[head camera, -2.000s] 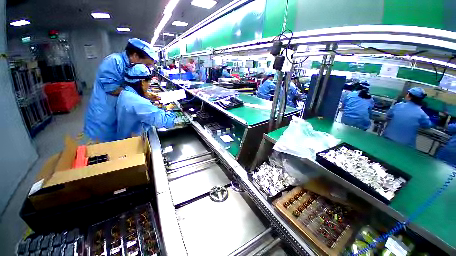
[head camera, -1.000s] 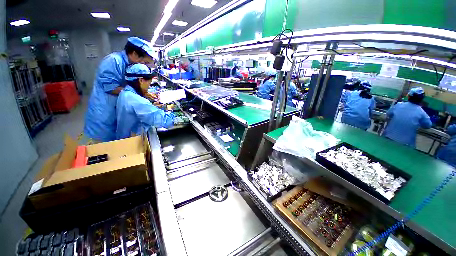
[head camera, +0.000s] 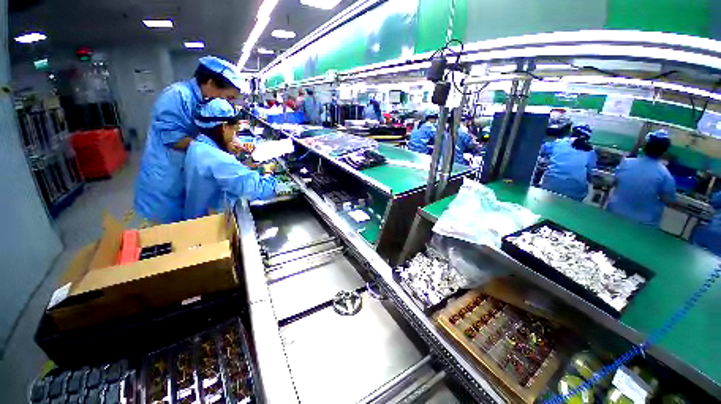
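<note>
Neither of my hands is in view. Nearest in front of me is the conveyor line (head camera: 336, 347), a silver metal bed with chain-edged rails and a small black handwheel (head camera: 347, 303). To its right, a cardboard tray (head camera: 502, 339) holds rows of small copper-brown parts. Behind it is a loose heap of white-silver parts (head camera: 431, 278). A bright blue coiled cord (head camera: 607, 368) crosses the lower right, over yellow-green round coils (head camera: 583, 369). At the lower left are a clear tray of orange-yellow wired coils (head camera: 198, 371) and rows of black components (head camera: 83, 387).
A large open cardboard carton (head camera: 154, 272) stands left of the line. On the green bench (head camera: 672, 260) are a black tray of white-silver parts (head camera: 575, 264) and a crumpled plastic bag (head camera: 481, 217). Two people in blue smocks (head camera: 162, 158) are further up the line; others sit beyond the bench.
The view has shifted very slightly. People in the background have moved a little. The things near the line have not visibly moved.
</note>
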